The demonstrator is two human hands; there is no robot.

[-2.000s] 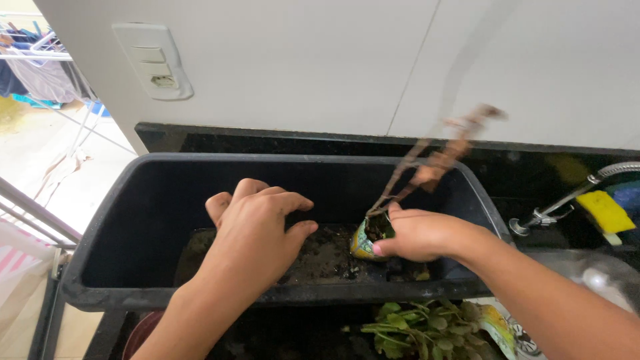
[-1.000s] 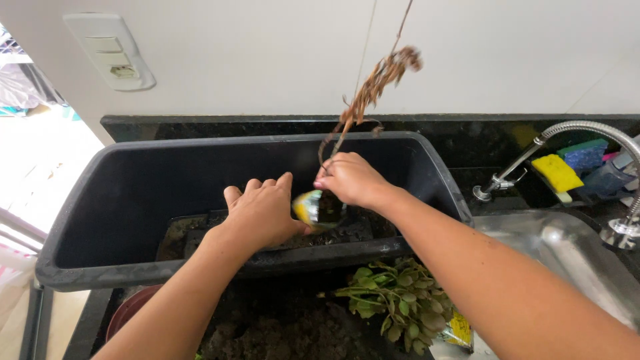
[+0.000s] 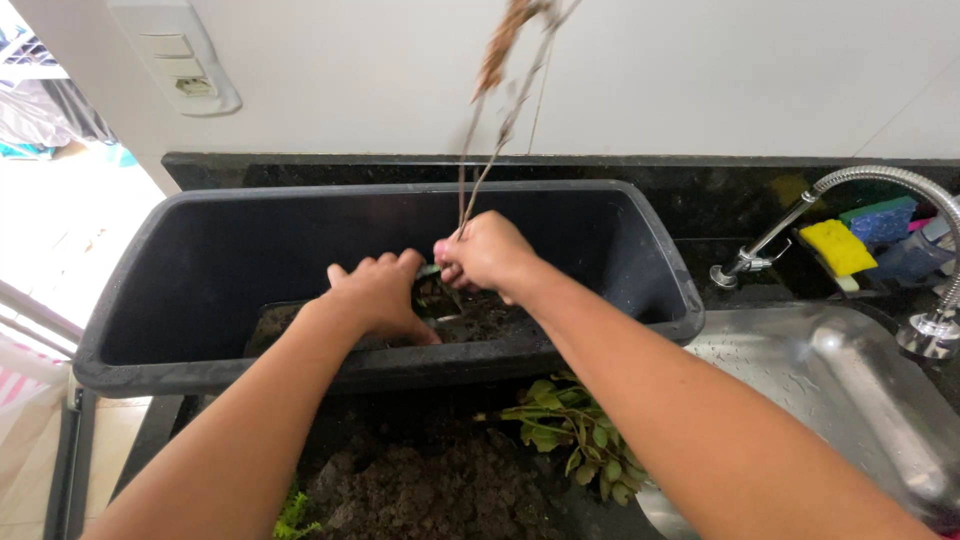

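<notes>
Thin dry plant stems [image 3: 487, 169] with shrivelled brown leaves rise from my right hand [image 3: 487, 255], whose fingers pinch them at the base. My left hand [image 3: 375, 296] curls around the side of a small container [image 3: 435, 296] with dark soil, mostly hidden by the fingers. Both hands are inside a long black plastic planter [image 3: 225, 196], just above the wet soil [image 3: 495, 319] on its bottom. The upper stems are blurred.
Before the planter lie a heap of dark soil [image 3: 435, 487], a leafy green cutting [image 3: 570, 427] and a green sprig [image 3: 295, 514]. At right are a steel sink [image 3: 795, 375], a faucet [image 3: 757, 247] and a yellow sponge [image 3: 838, 247]. A wall switch plate [image 3: 184, 60] is behind.
My left hand, apart from the small container two seconds ago, is now around it. The stems in my right hand stand more upright, their leafy tops higher.
</notes>
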